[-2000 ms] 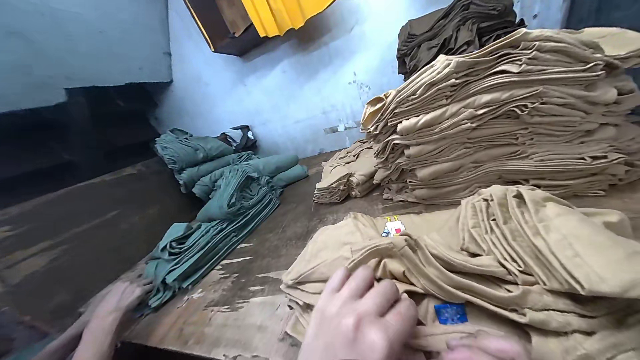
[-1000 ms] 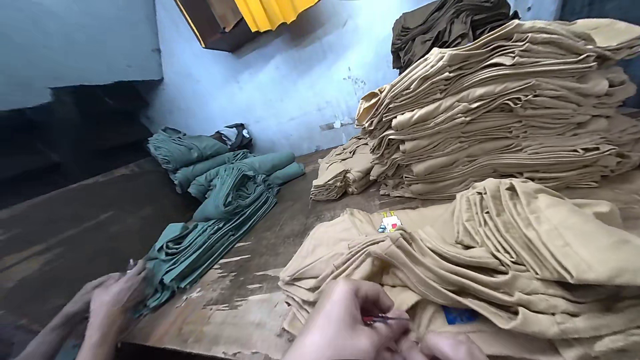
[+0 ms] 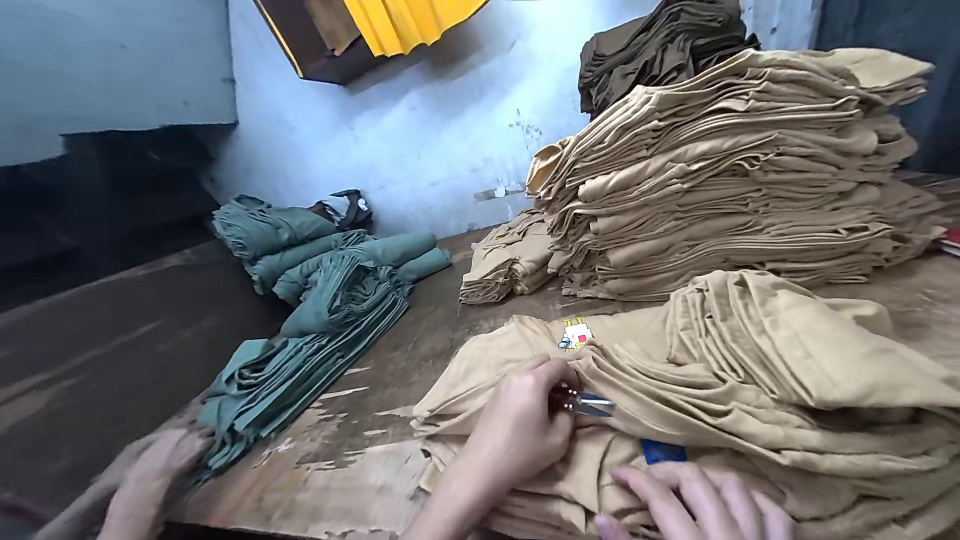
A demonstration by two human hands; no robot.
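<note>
My left hand (image 3: 525, 424) is closed around small thread snips (image 3: 589, 403), whose metal blades point right over a heap of tan garments (image 3: 675, 375). My right hand (image 3: 697, 499) lies with spread fingers on the lower tan fabric, just below a blue label (image 3: 663, 451). A small white and yellow printed patch (image 3: 576, 334) shows on the garment above the snips. The fabric under both hands is bunched in folds, and my right hand is partly cut off by the bottom edge of the view.
A tall stack of tan garments (image 3: 735, 187) stands behind, with dark brown garments (image 3: 660, 52) on top. Green garments (image 3: 315, 345) lie at left, where another person's hands (image 3: 157, 465) touch them. The worn wooden table (image 3: 337, 465) has its near edge at the bottom.
The snips now show plainly in my left hand, which has moved up the tan fabric. The blue label, largely covered a second ago, is more exposed. The other person's hands remain by the green garments.
</note>
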